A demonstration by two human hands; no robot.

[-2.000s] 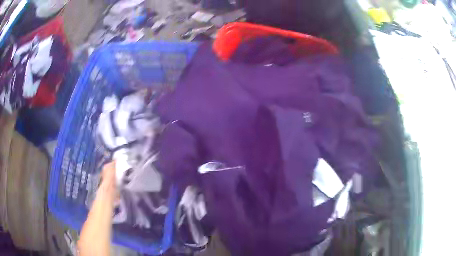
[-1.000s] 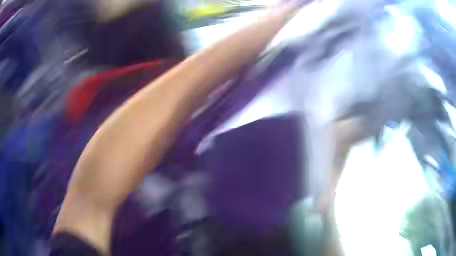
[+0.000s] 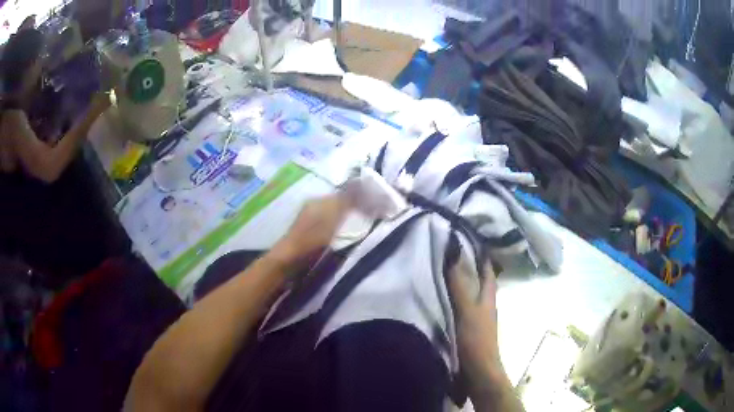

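Observation:
A bundle of pale pieces with dark stripes [image 3: 394, 273] lies over the near edge of the white table, gathered at its middle by a dark strip [image 3: 439, 211]. My left hand [image 3: 326, 219] is at the bundle's left side, blurred, at a pale fold near the strip. My right hand [image 3: 473, 282] grips the bundle's lower right side, its fingers partly hidden in the folds. Dark fabric [image 3: 378, 362] lies below the bundle, nearest me.
Printed plastic with a green stripe [image 3: 233, 213] covers the table's left part. A sewing machine [image 3: 620, 354] stands at lower right. A blue tray [image 3: 684, 282] holds orange-handled scissors [image 3: 671, 272]. A dark grey bundle [image 3: 555, 137] lies behind. A person [image 3: 40, 153] is at far left.
The view has swung from the baskets and purple fabric on the left to the table. The striped bundle is now in front, with both hands on it.

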